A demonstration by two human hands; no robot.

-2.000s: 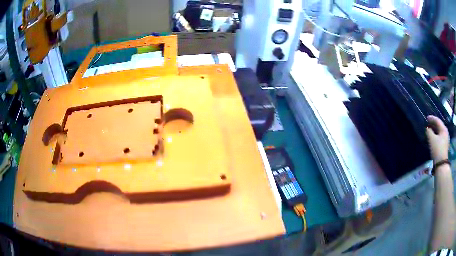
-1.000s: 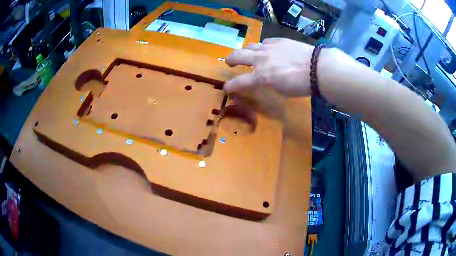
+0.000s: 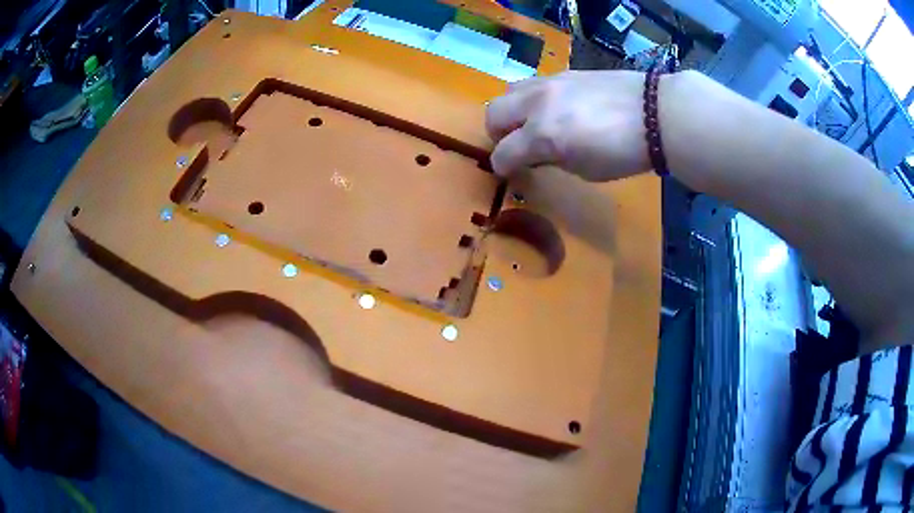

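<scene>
The large orange press fixture (image 3: 441, 366) lies in front of me, with a rectangular recess, round finger cut-outs and white dots along its near edge. The recess holds no panel. My right hand (image 3: 571, 125) is at the recess's far right corner, fingers bent down with the tips at the edge. I cannot tell whether the fingers pinch something small. The upper fixture plate (image 3: 557, 52), with a rectangular window, is behind the nest, cut off by the top edge. My left hand is out of the picture.
A green bottle (image 3: 97, 92) and a crumpled cloth (image 3: 60, 118) are at the far left. A white machine base (image 3: 767, 331) is to the right, partly behind my forearm. Dark items lie behind the fixture. A dark object (image 3: 55, 421) is at the lower left.
My right hand came from the black stack on the right to the fixture's recess corner. In the last second it stayed near that corner, its fingers more curled. The view has turned and moved closer.
</scene>
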